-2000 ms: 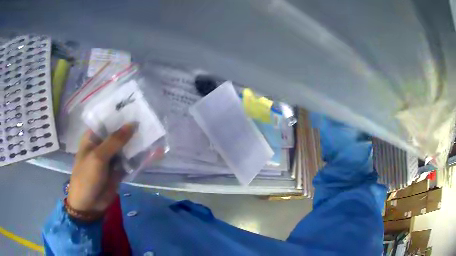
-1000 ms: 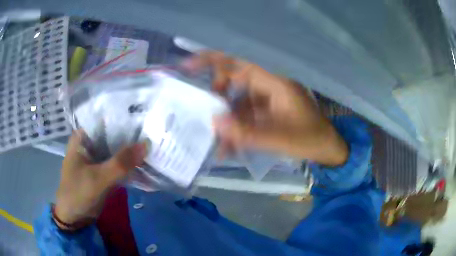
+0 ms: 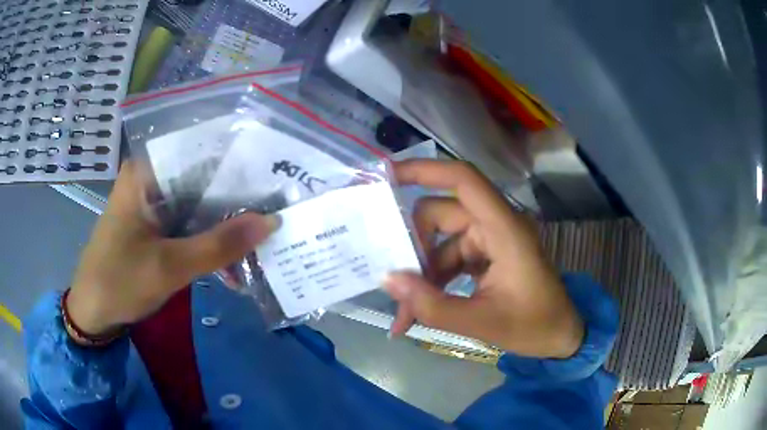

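Two clear zip-lock parts bags (image 3: 290, 143) with red seal lines overlap in front of me, held over the shelf. The front bag has a white printed label (image 3: 341, 252) and a white slip with black handwriting. The rear bag, to its left, shows another white slip and some dark contents, partly hidden. My left hand (image 3: 160, 252) grips both bags from the lower left, its thumb over the front bag. My right hand (image 3: 484, 260) holds the front bag's right edge between thumb and fingers.
A punched card tray (image 3: 63, 92) with rows of small dark parts lies at upper left, beside a yellow-green roll-like item (image 3: 153, 59). Papers, a white-edged object and red and yellow folder edges (image 3: 496, 84) are behind. Stacked ribbed dividers (image 3: 647, 294) stand at right, with grey plastic sheeting above.
My right hand has come from the shelf's right side to the bags. A second bag with a printed label now overlaps the first. The bags are spread and the view has shifted.
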